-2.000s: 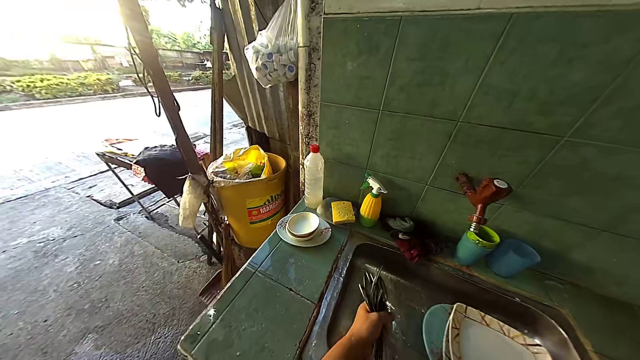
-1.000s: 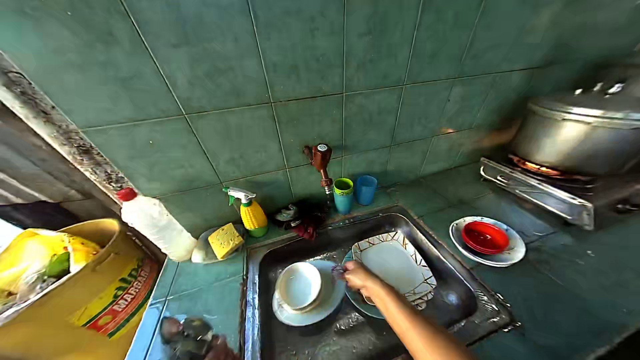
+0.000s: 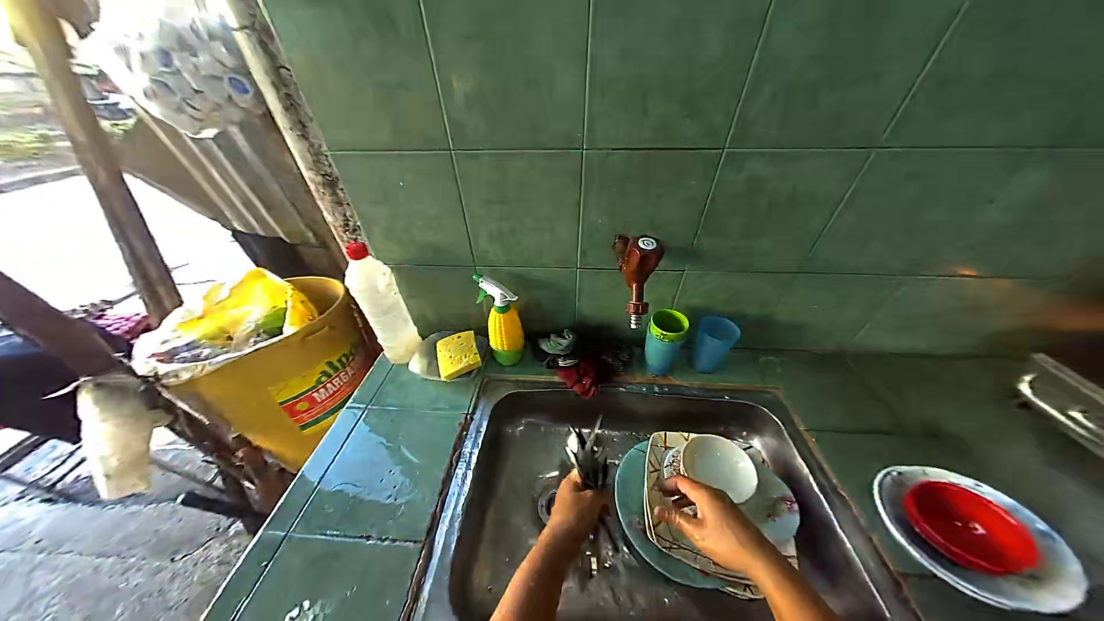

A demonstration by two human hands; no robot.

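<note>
My left hand (image 3: pixel 576 509) is closed around a bundle of metal cutlery (image 3: pixel 588 457) over the left part of the steel sink (image 3: pixel 517 431). At the stacked dishes, my right hand (image 3: pixel 703 517) has its fingers spread and curled beside a white bowl (image 3: pixel 723 466); whether a fingertip touches the bowl or a plate, I cannot tell. Under the bowl lie a patterned square plate (image 3: pixel 660 457) and a teal plate (image 3: pixel 632 496), with a round flowered plate (image 3: pixel 776 509) at the right. The brown faucet (image 3: pixel 640 263) is on the tiled wall above the sink.
Behind the sink stand blue cups (image 3: pixel 716 343), dark red cloth (image 3: pixel 580 376), a spray bottle (image 3: pixel 505 332), a yellow sponge (image 3: pixel 458 354) and a red-capped bottle (image 3: pixel 381 306). A red bowl (image 3: pixel 970 526) rests on plates at right. A yellow bucket (image 3: pixel 319 345) holds bags at left.
The white bowl and its round plate, at the sink's left a second ago, are now on the stacked plates at right. The cutlery bundle is now over the sink in my left hand.
</note>
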